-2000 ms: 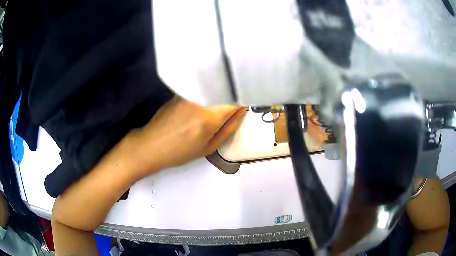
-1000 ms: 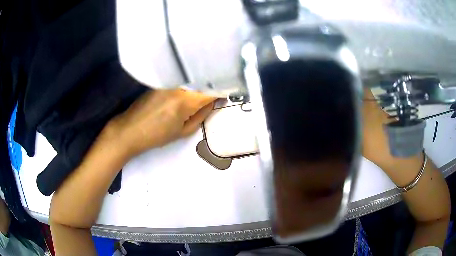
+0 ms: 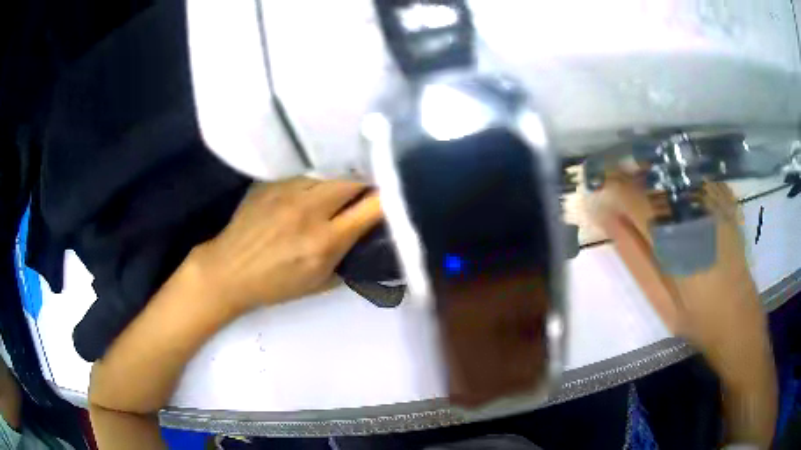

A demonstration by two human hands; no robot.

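A large black garment piece [image 3: 132, 167] is heaped left of the white sewing machine head [image 3: 290, 79]. My left hand [image 3: 294, 233] is bent over a part of black cloth [image 3: 373, 257] that shows below its fingers, left of the chrome guard. The fingertips are partly hidden. My right hand [image 3: 650, 237] is blurred, right of the guard and partly behind the tension assembly with its grey knob [image 3: 685, 246]; whether it holds anything cannot be told. The needle area is hidden behind the guard and head.
The shiny chrome guard [image 3: 479, 255] fills the middle of the view, close to the camera. A measuring tape [image 3: 290, 422] runs along the front edge of the white table [image 3: 263, 352]. Another person's sleeve shows at the bottom left corner.
Black cloth now shows under my left fingers, over the brown-grey shape. My right hand has come into fuller view beside the needle area. The machine head and guard have shifted left in view.
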